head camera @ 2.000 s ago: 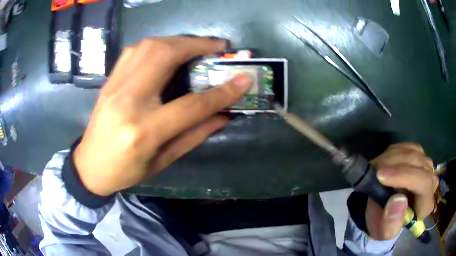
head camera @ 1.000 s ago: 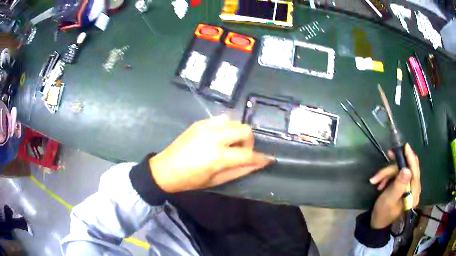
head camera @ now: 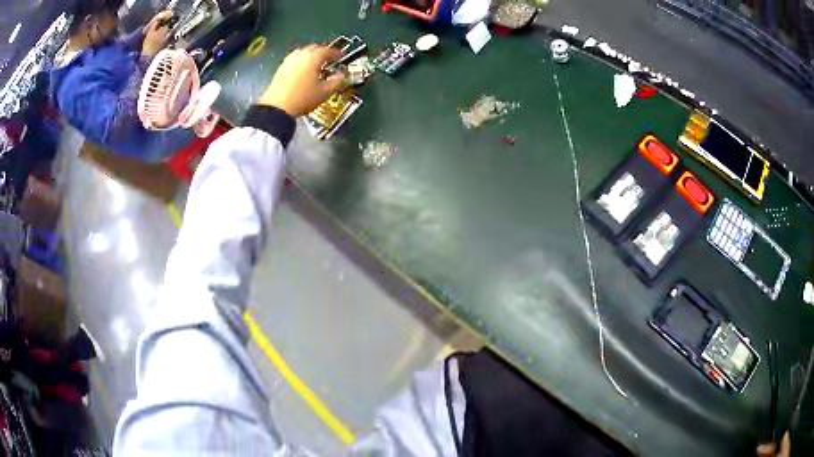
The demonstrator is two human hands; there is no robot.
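Observation:
My left hand [head camera: 302,80] is stretched to the far left of the mat, its fingers down at a cluster of small board-like parts [head camera: 357,70]; its grip is hidden. My right hand [head camera: 779,447] shows only as fingertips cut off at the bottom right corner, beside the long tip of the soldering iron [head camera: 806,386]. The opened handset [head camera: 705,335] lies at the right, its black frame joined to a pale board area. Tweezers [head camera: 773,386] lie near it. A solder strand [head camera: 586,250] runs down the mat from a small spool [head camera: 560,50].
Two handsets [head camera: 638,211] with red-orange ovals lie at the right. Beyond are a yellow-framed display unit [head camera: 727,153] and a silver-white frame [head camera: 748,248]. Loose small parts [head camera: 487,111] lie mid-mat. A pink fan [head camera: 170,89] and another person in blue [head camera: 98,89] are at the left.
The view has swung left. My left hand has moved from beside the handset to the parts at the far left. My right hand and the iron are now mostly out of the picture.

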